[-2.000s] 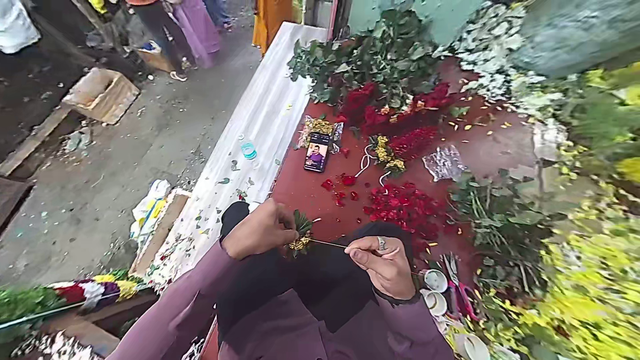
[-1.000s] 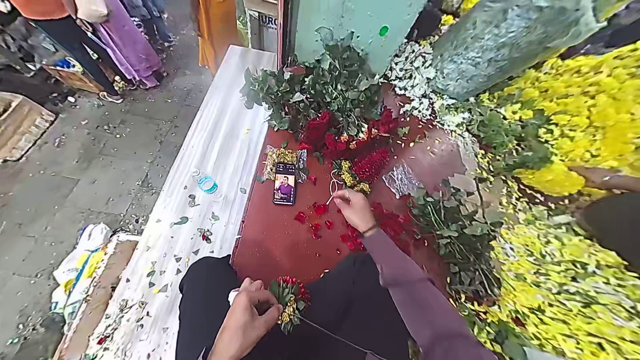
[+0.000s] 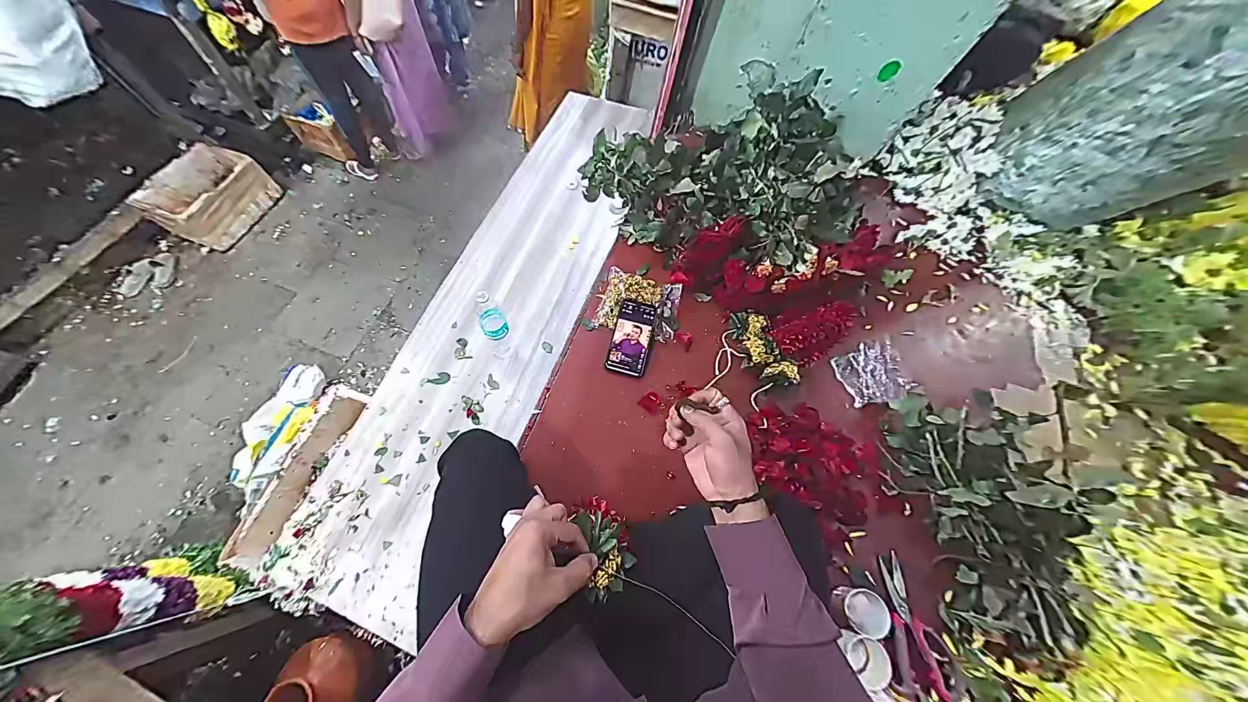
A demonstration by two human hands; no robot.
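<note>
My left hand [image 3: 534,567] grips a small flower bunch [image 3: 606,551] of red and yellow blooms with green leaves, over my lap. A thin thread [image 3: 682,612] trails from the bunch toward the lower right. My right hand [image 3: 710,439] is raised above the red surface [image 3: 585,429], its fingertips pinched on a small dark piece, perhaps a leaf or petal. Close beyond it are looped white string [image 3: 721,361], a yellow flower cluster [image 3: 759,341] and loose red petals [image 3: 814,458]. A phone [image 3: 632,338] with a lit screen lies farther back.
Leafy stems [image 3: 770,166] lie at the back and more greenery [image 3: 975,487] at the right. Scissors [image 3: 897,585] rest beside white cups [image 3: 866,612]. A bottle [image 3: 492,320] is on the white board [image 3: 507,253]. Yellow flowers [image 3: 1170,585] fill the right edge. People [image 3: 336,68] stand beyond.
Two seconds ago both hands were close together at the bunch with the thread taut between them. My right hand then reached to the string beside the yellow flowers and is now nearer my lap.
</note>
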